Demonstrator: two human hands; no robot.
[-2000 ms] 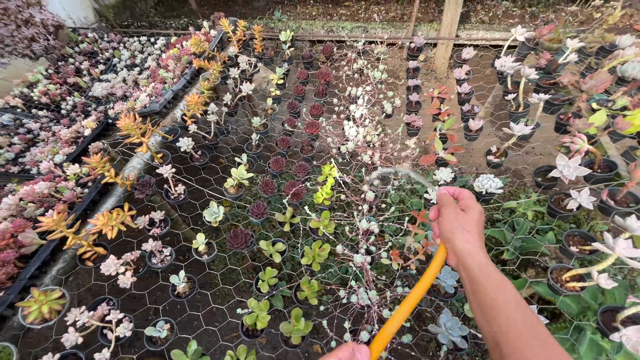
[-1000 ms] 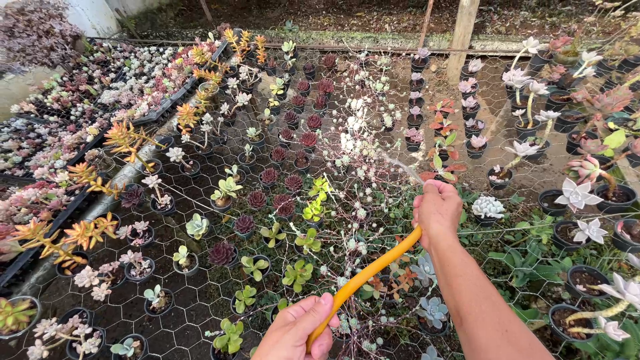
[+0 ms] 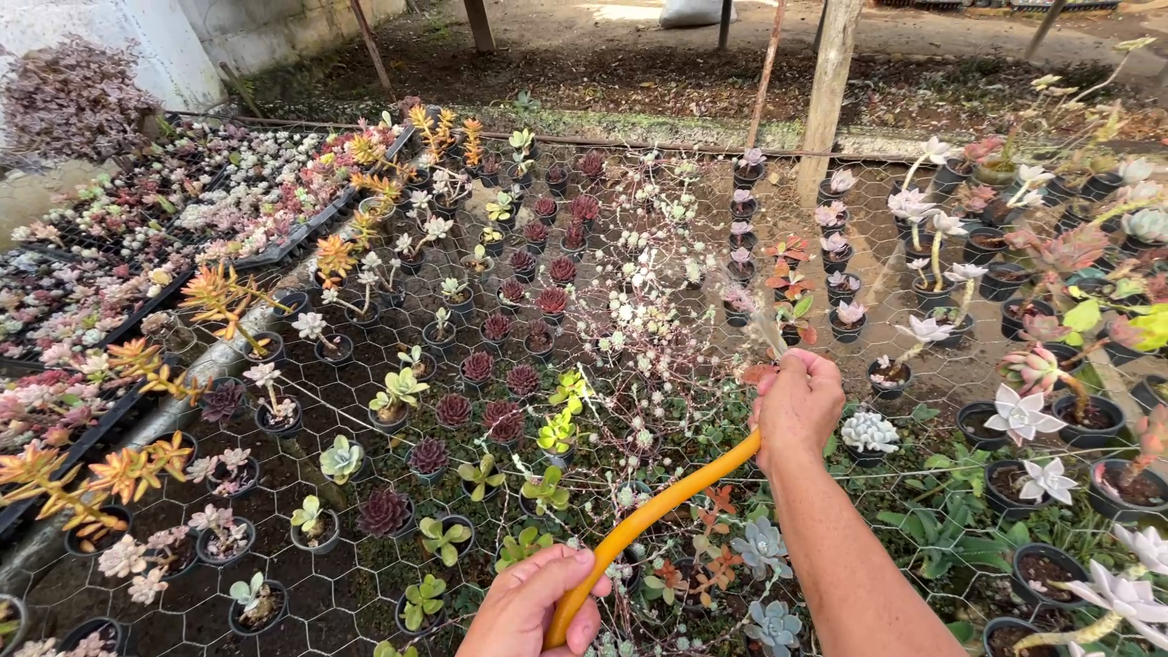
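An orange-yellow garden hose curves between my hands. My right hand, right of centre, is closed around its far end, and water sprays out past the thumb, away from me. At the bottom centre my left hand grips the hose lower down. Beneath and ahead are small black pots of succulents on wire mesh: dark red rosettes, trailing pale sedum-like stems and a white clustered rosette just right of my right forearm.
Black trays of mixed succulents fill the left side, beside a metal pipe. A wooden post rises at the mesh's far edge. Leggy potted succulents crowd the right. Soil ground and a pale sack lie beyond.
My left hand, barely in view two seconds ago, has come into fuller view on the hose. The spray, arching leftward then, now leaves the hose end more directly away from me.
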